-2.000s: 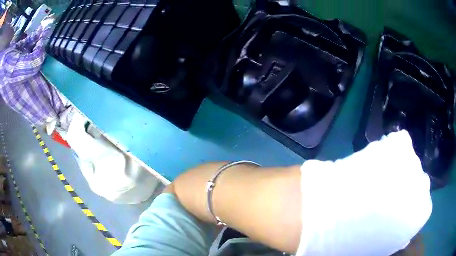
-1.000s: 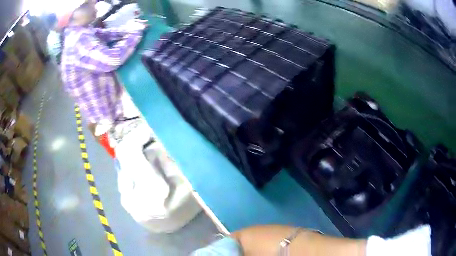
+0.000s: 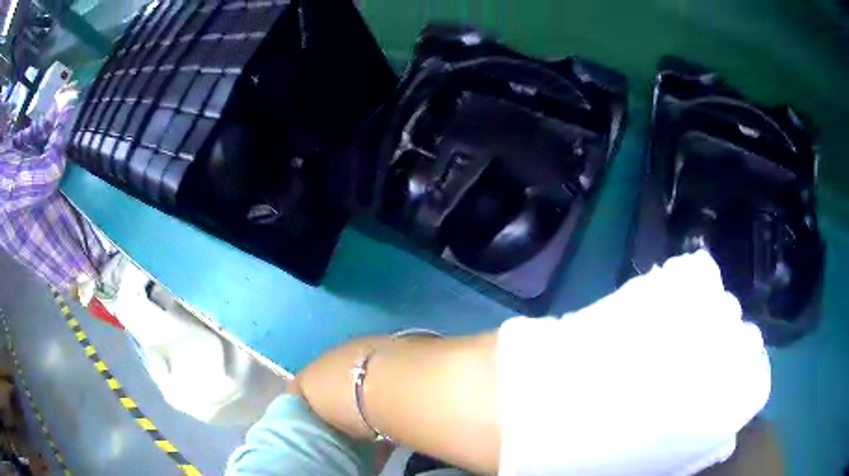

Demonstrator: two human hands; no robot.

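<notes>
My left hand (image 3: 633, 372), in a white glove, reaches in from the lower left with a bracelet on the bare forearm. It is blurred and overexposed, so its fingers and any hold cannot be told. It overlaps the near edge of a shiny black blister tray (image 3: 735, 186) at the right. Another black blister tray (image 3: 503, 177) lies open in the middle. My right hand is not seen; a small skin-coloured patch behind the glove at the bottom right cannot be identified.
A large stack of black blister trays (image 3: 177, 102) stands at the left on the blue-green bench (image 3: 233, 297). A person in a checked sleeve (image 3: 37, 204) is at the far left. A white sack (image 3: 186, 363) is beside the bench, near yellow-and-black floor tape (image 3: 112, 386).
The view swung left toward the tray stack and neighbouring person, then back to the trays. My left forearm and glove are again fully in view. The trays show no clear movement on the bench.
</notes>
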